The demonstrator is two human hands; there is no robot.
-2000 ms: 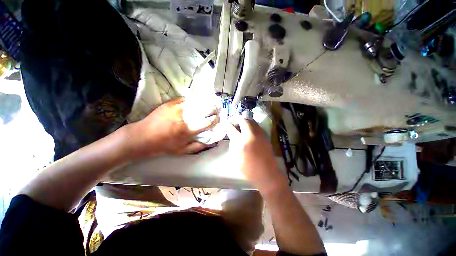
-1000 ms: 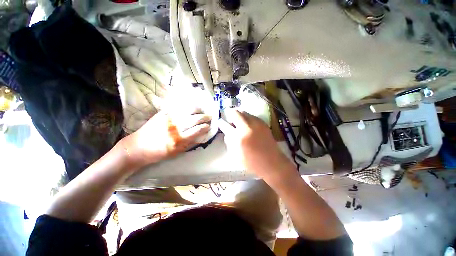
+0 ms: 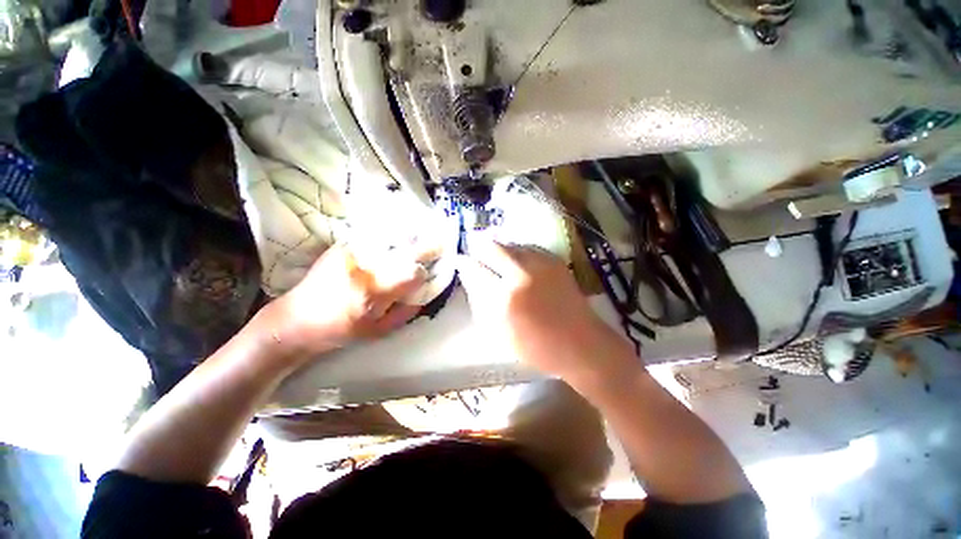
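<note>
The dark jacket shell [image 3: 137,200] is heaped at the left, joined to the white quilted lining [image 3: 290,205] that runs to the needle area. My left hand [image 3: 353,295] lies on the white lining left of the presser foot [image 3: 469,200], fingers bent on the cloth. A narrow dark strip [image 3: 440,299] shows below its fingertips. My right hand [image 3: 527,300] is just in front and right of the presser foot, fingertips at the cloth edge. Strong glare hides the exact grip of its fingers and the needle.
The cream sewing machine head [image 3: 632,95] spans the top. Dark straps [image 3: 727,311] and scissors [image 3: 606,258] lie right of my right hand. A small tray of metal parts [image 3: 883,263] is at the table's right end. The table's front edge [image 3: 337,396] runs below my hands.
The view has shifted, so the machine head appears further left. More of the dark strip shows beside my left fingers. Both hands remain near the presser foot.
</note>
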